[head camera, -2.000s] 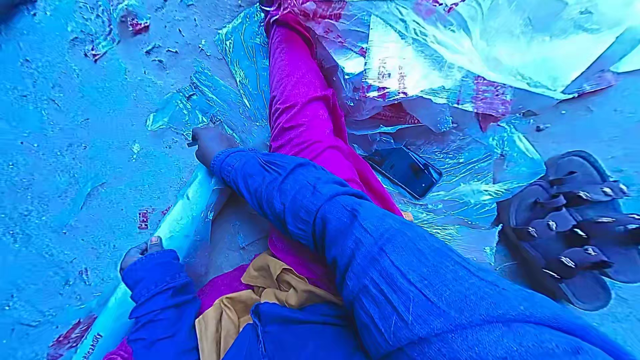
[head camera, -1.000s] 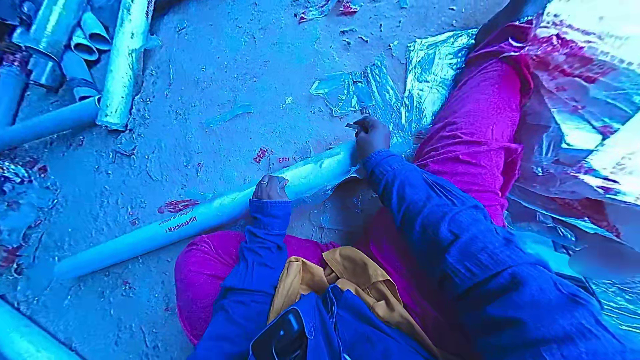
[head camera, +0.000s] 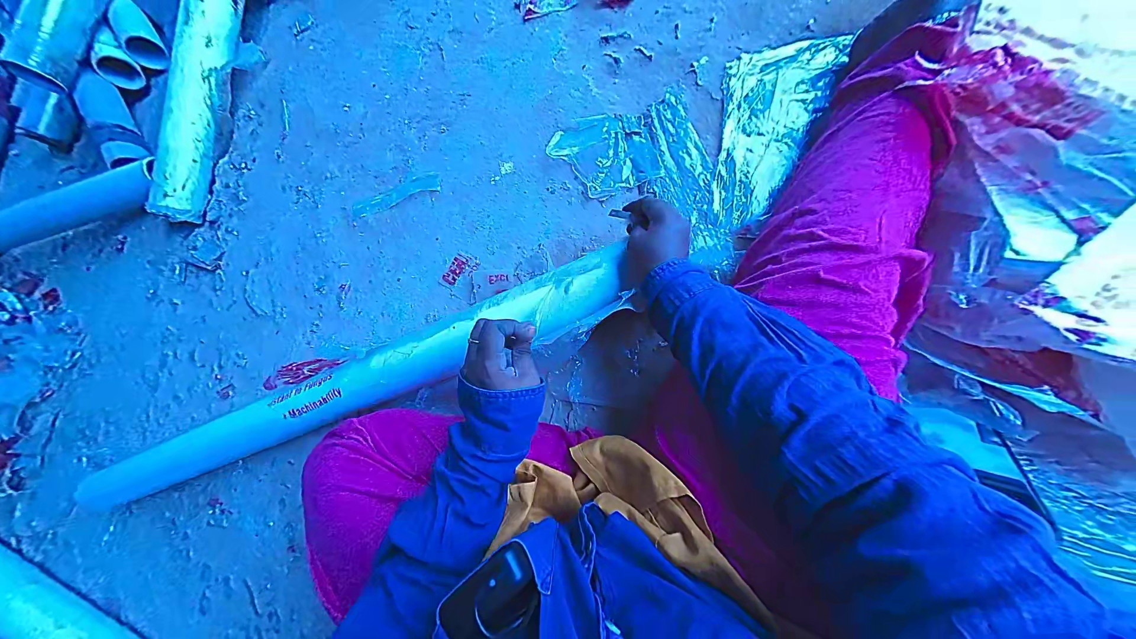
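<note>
A long pale roll (head camera: 399, 359), wrapped in clear plastic film and bearing printed writing, lies slantwise across the floor before my crossed leg. My left hand (head camera: 501, 355), with a ring on one finger, is curled at the roll's near side; whether film is pinched in it cannot be seen. Near the roll's right end, my right hand (head camera: 657, 235) grips a small thin tool (head camera: 619, 214), perhaps a blade, whose tip sticks out to the left. Loose clear film (head camera: 577, 306) hangs along the roll's lower edge between the two hands.
Several hollow tubes (head camera: 115, 58) and a wrapped roll (head camera: 195, 106) lie at upper left. Another pale roll (head camera: 53, 595) crosses the lower left corner. Clear film scraps (head camera: 612, 155) lie beyond my right hand. Crumpled printed plastic sheeting (head camera: 1021, 195) spreads beside my outstretched leg.
The view has swung left, bringing the tubes into sight. Since a second ago, my left hand has shifted from on top of the roll to its near side, with the fingers curled.
</note>
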